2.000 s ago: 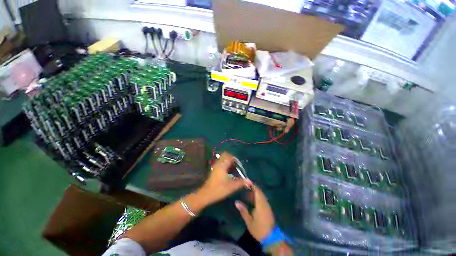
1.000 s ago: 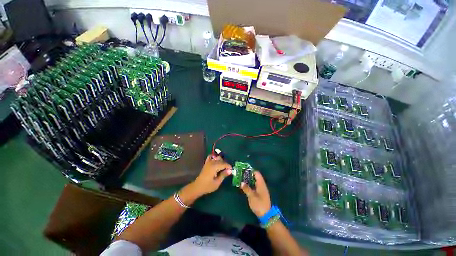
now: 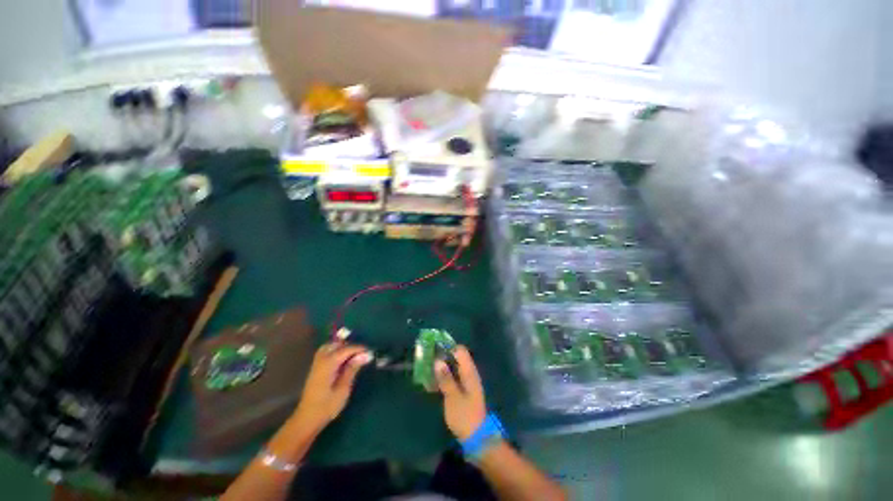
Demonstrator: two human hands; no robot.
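Observation:
My right hand (image 3: pixel 462 391) holds a green circuit board (image 3: pixel 429 358) by its right side, above the dark green bench. My left hand (image 3: pixel 331 380) is to its left, fingertips pinched on the small white piece of the test lead (image 3: pixel 360 358). The lead's red wire runs back to the instruments. A gap shows between the lead's tip and the board. Another small white connector (image 3: pixel 343 335) lies by my left fingers. The view is blurred by motion.
A brown mat (image 3: pixel 245 416) with one circuit board (image 3: pixel 235 366) lies left. The black board rack (image 3: pixel 117 342) stands further left. The power supply (image 3: pixel 352 200) and bench meter (image 3: pixel 438 171) are behind. A filled blister tray (image 3: pixel 627 387) lies right, empty trays (image 3: pixel 774 225) beyond.
The view has turned right. My left hand and the test lead have come away from the board, which they touched a second ago. My right hand still holds the board, now tilted more edge-on.

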